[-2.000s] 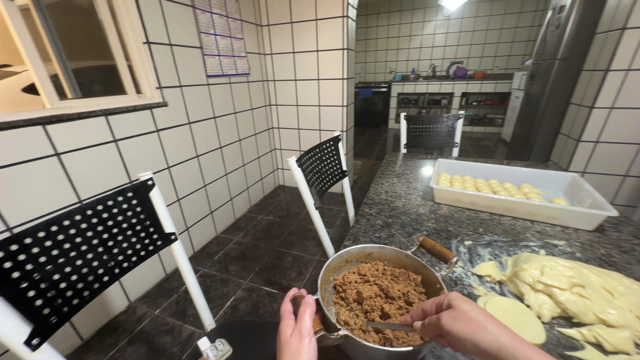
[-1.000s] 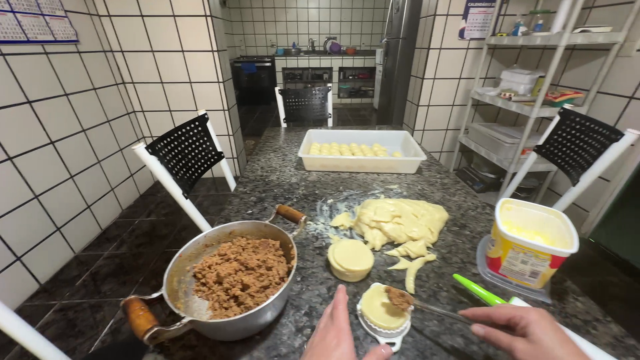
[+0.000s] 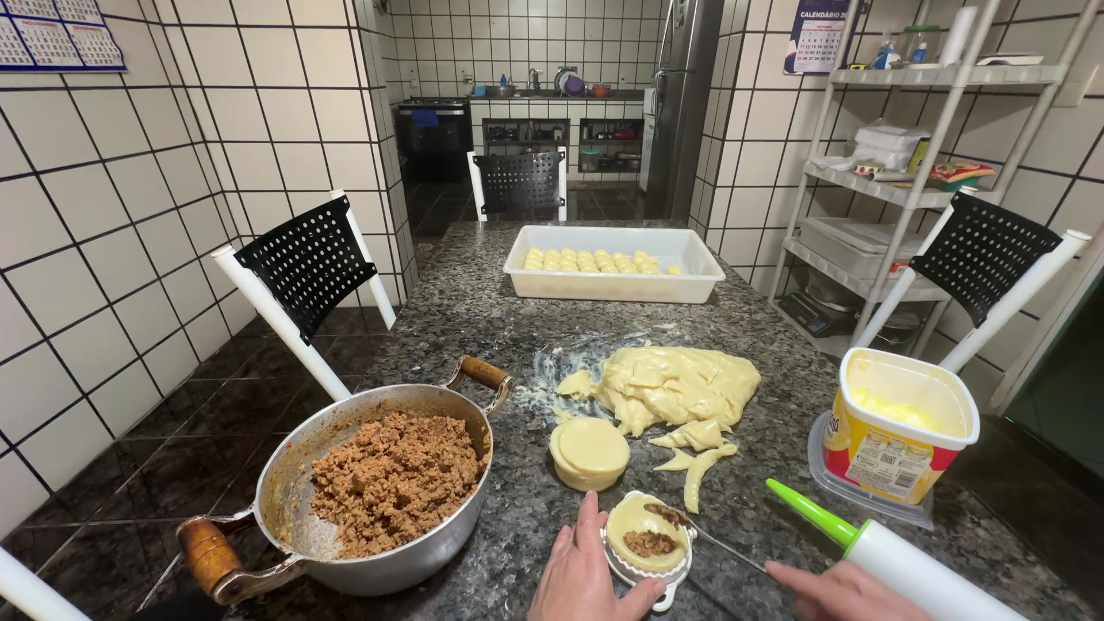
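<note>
A white plastic dough press [image 3: 662,593] lies on the granite table, lined with a round of dough [image 3: 636,517] that has some ground meat filling [image 3: 649,542] in its hollow. My left hand [image 3: 586,569] rests against the press's left side, fingers apart. In my right hand [image 3: 841,591] is a metal spoon [image 3: 729,549], its bowl smeared with filling over the dough's upper right. The aluminum pot [image 3: 379,565] of ground meat [image 3: 397,483] stands to the left. Behind the press sit stacked dough discs [image 3: 589,452], dough scraps [image 3: 709,474] and a large dough mass [image 3: 681,384].
A rolling pin with a green handle [image 3: 811,515] lies at the lower right, near a margarine tub [image 3: 897,448] on its lid. A white plastic tray [image 3: 612,287] holding small dough pieces stands farther back. Perforated-back chairs [image 3: 306,263] surround the table; a shelf rack [image 3: 906,194] stands at right.
The spoon was in the pot, then came over the press with filling on it. Some filling now lies in the dough. My left hand has left the pot's handle and is beside the press.
</note>
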